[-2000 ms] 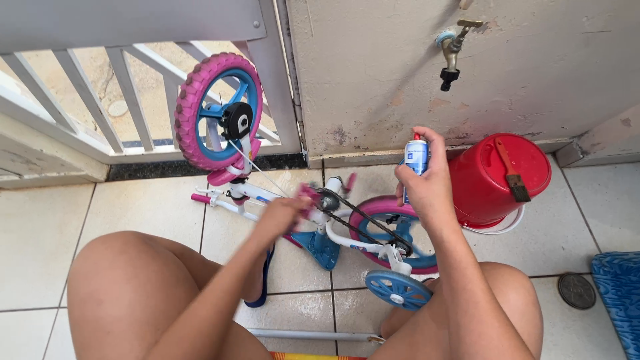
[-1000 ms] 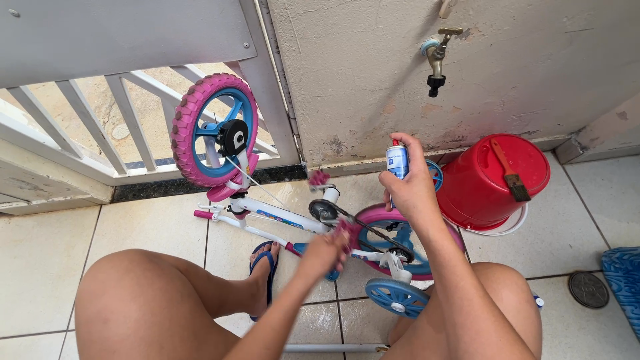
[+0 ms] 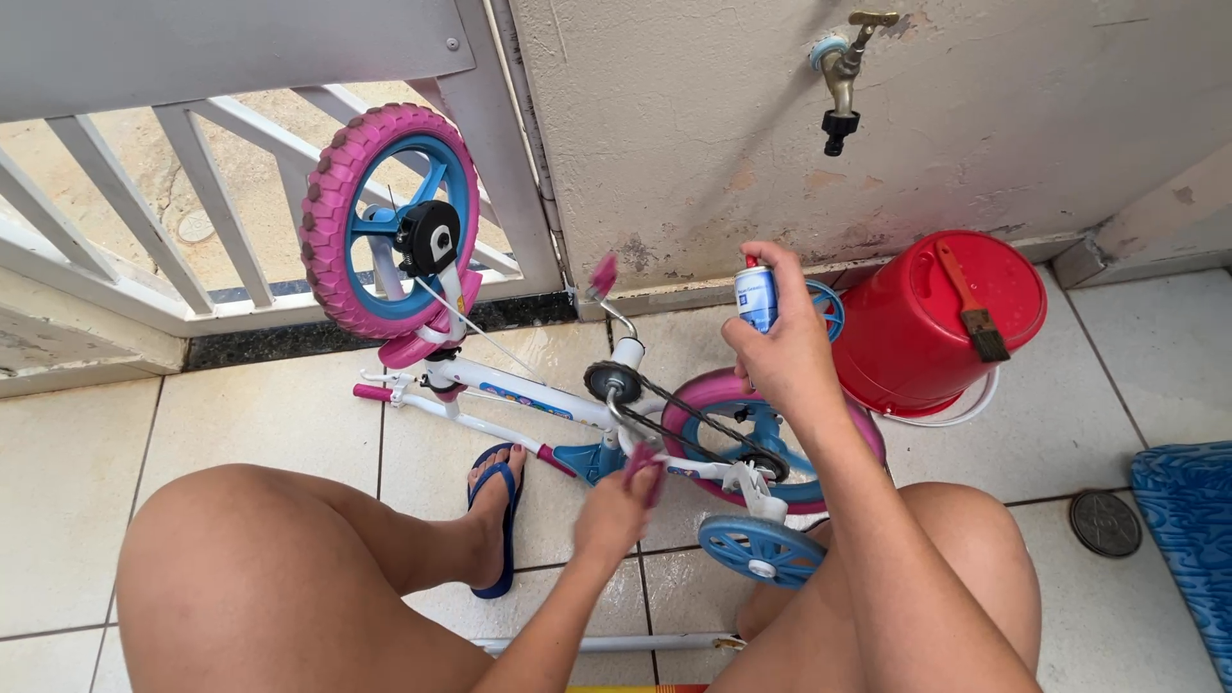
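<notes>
A child's bicycle with a white frame (image 3: 525,390) rests upside down on the tiles, its pink front wheel (image 3: 322,226) raised at the left and its rear wheel (image 3: 685,393) at the right. My left hand (image 3: 614,515) grips the near pink pedal (image 3: 645,470), blurred by motion. In my right hand (image 3: 780,337) is an upright spray can (image 3: 756,296) with a red nozzle, above the rear wheel; the index finger lies at the nozzle. A black chain (image 3: 703,414) runs from the crank to the rear sprocket. A blue training wheel (image 3: 760,551) sits nearest me.
An overturned red bucket (image 3: 934,318) with a paintbrush (image 3: 972,298) on it stands right of the bicycle. A brass tap (image 3: 842,77) juts from the wall. A white metal gate (image 3: 202,212) is at left, a floor drain cover (image 3: 1105,524) and blue patterned item (image 3: 1189,539) at right.
The pedals and crank have turned with my left hand, which has moved around between the frames. My right hand keeps holding the spray can over the rear wheel.
</notes>
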